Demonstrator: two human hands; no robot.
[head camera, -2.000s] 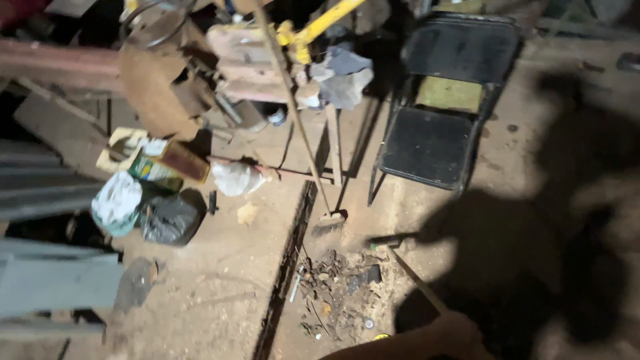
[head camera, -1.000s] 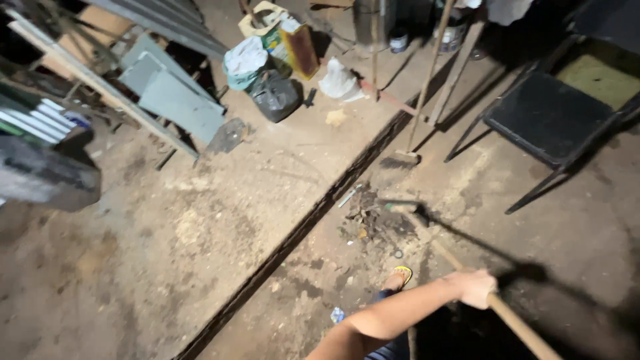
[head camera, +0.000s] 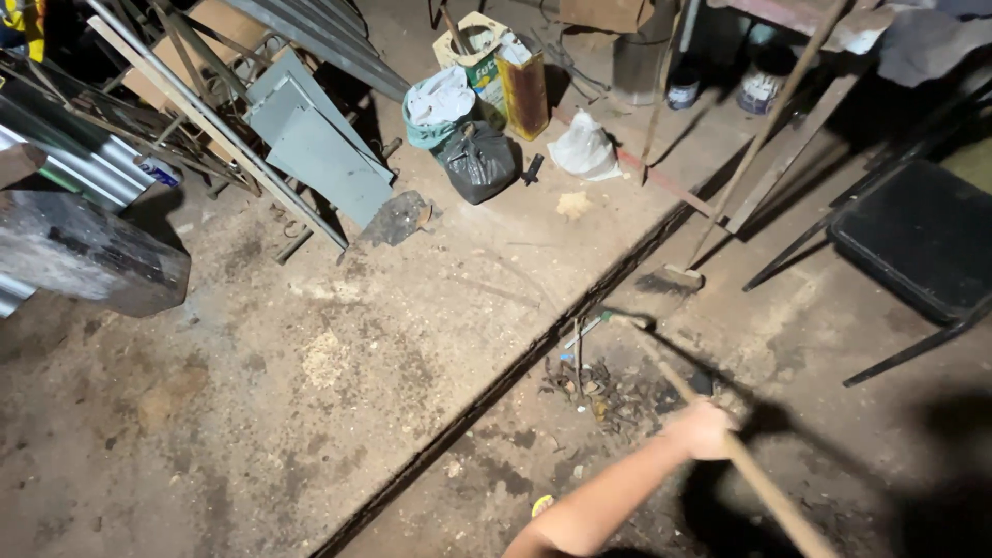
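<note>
My left hand (head camera: 701, 428) is closed around the wooden handle of a broom (head camera: 775, 492). The handle slants from the lower right up to a small head, partly green, on the floor beside a dark groove. Below the head lies a pile of dry leaves and debris (head camera: 597, 391), with a thin stick (head camera: 578, 360) in it. A second broom (head camera: 670, 279) rests with its dark bristles on the floor just beyond, its long handle leaning up toward a table. My right hand is out of view.
A black folding chair (head camera: 918, 240) stands at right. Near the back are a black plastic bag (head camera: 479, 163), a white bag (head camera: 585, 147) and a rusty tin (head camera: 524, 93). Metal sheets (head camera: 325, 147) and poles lean at left. A groove (head camera: 496, 399) crosses the floor diagonally.
The view has swung left since the first frame. My left hand stays on the broom handle, and the broom head is now farther from the leaf pile, closer to the groove.
</note>
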